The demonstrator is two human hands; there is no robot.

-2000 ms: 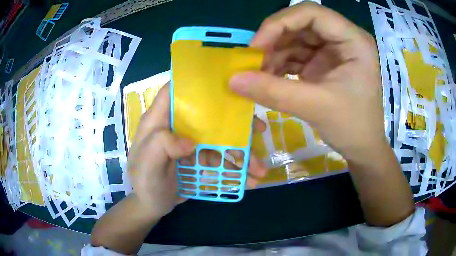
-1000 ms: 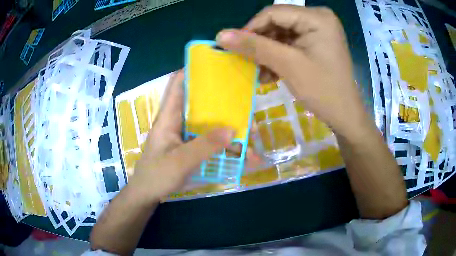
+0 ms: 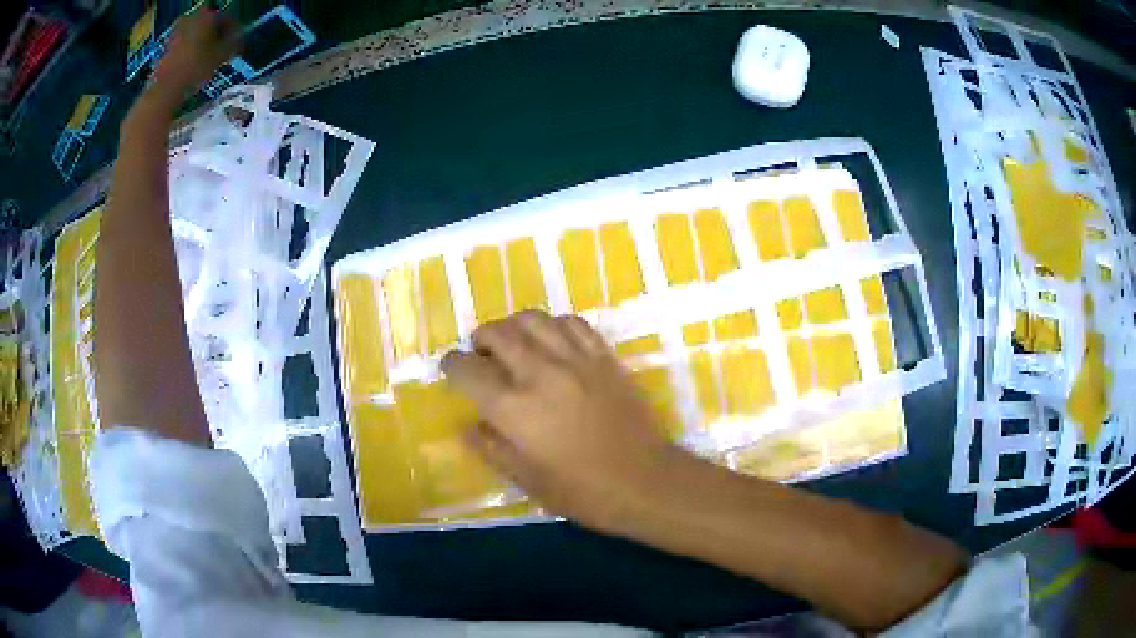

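The sticker sheet [image 3: 733, 297] with rows of yellow adhesive pieces lies in front of me. White lattice lies over much of it and sticks out at its right end. My right hand [image 3: 561, 405] rests over its left-middle part, fingers bent down on the pieces; whether it grips one is hidden. My left hand [image 3: 193, 52] is stretched to the far left, small and blurred, beside a light-blue bare frame [image 3: 307, 33] with an open screen window. I cannot tell if it touches or holds a frame.
Waste lattice is heaped at left [image 3: 237, 287] and at right [image 3: 984, 411], the right heap with yellow scraps [image 3: 1049, 218]. A small white case [image 3: 770, 66] lies beyond the sheet. Blue frames with yellow parts [image 3: 85, 115] lie at far left. A speckled strip [image 3: 411, 47] runs along the far side.
The blue frame with its yellow piece is out of my hands. My left hand has moved to the far left; my right hand has come down onto the sheet.
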